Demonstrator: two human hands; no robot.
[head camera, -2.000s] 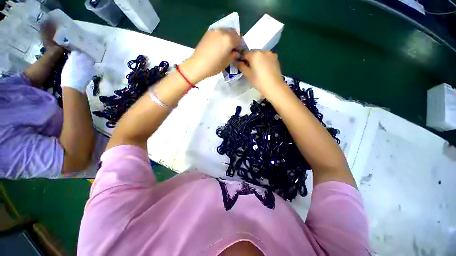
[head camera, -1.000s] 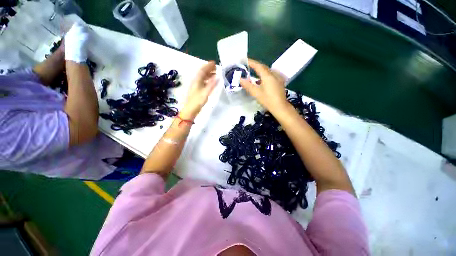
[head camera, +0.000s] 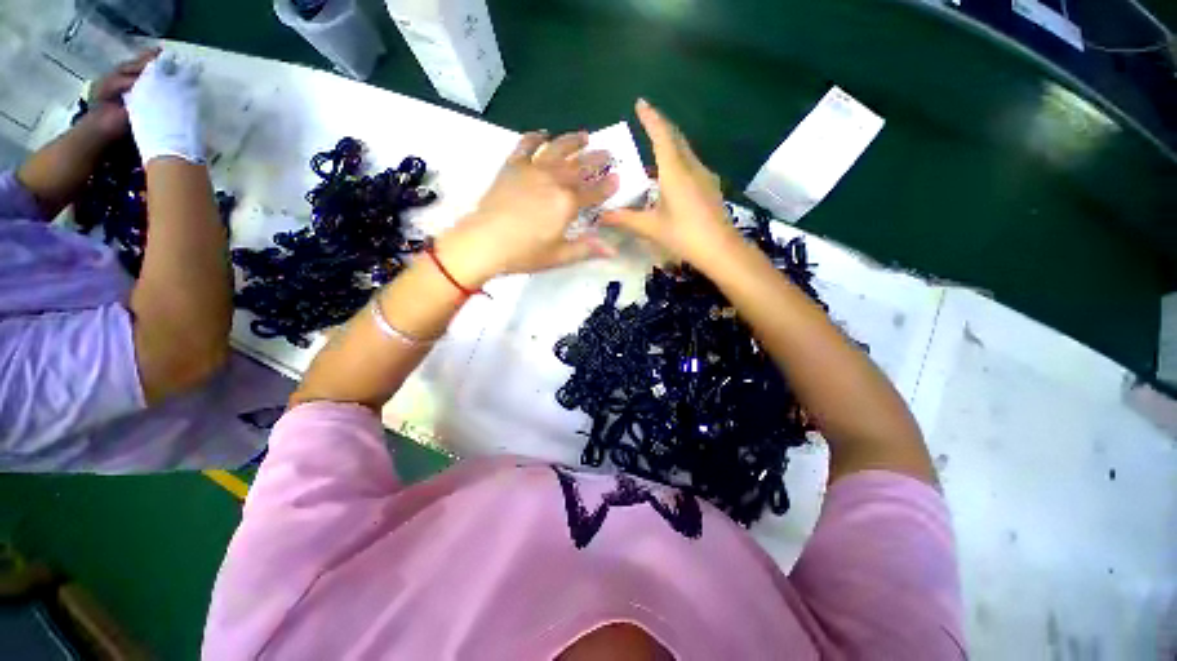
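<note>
A white product box (head camera: 620, 162) stands at the worktable's far edge between my hands, its top now a flat white panel. My left hand (head camera: 549, 200) lies over the box's left side, fingers spread; whether it grips the box I cannot tell. My right hand (head camera: 682, 194) is at the box's right side with thumb and fingers apart, holding nothing. A large tangled pile of black cables (head camera: 684, 375) lies on the table below my hands, partly under my right forearm.
A closed white box (head camera: 814, 152) lies on the green belt (head camera: 697, 52) to the right. A bagged product (head camera: 333, 36) and another white box (head camera: 449, 49) stand at the upper left. A smaller cable heap (head camera: 338, 245) lies left. A person in lilac with a white glove (head camera: 168, 110) works at far left.
The box's raised lid is down, and the dark contents no longer show. My left hand has moved from beside the box onto it. The closed box has shifted right and away.
</note>
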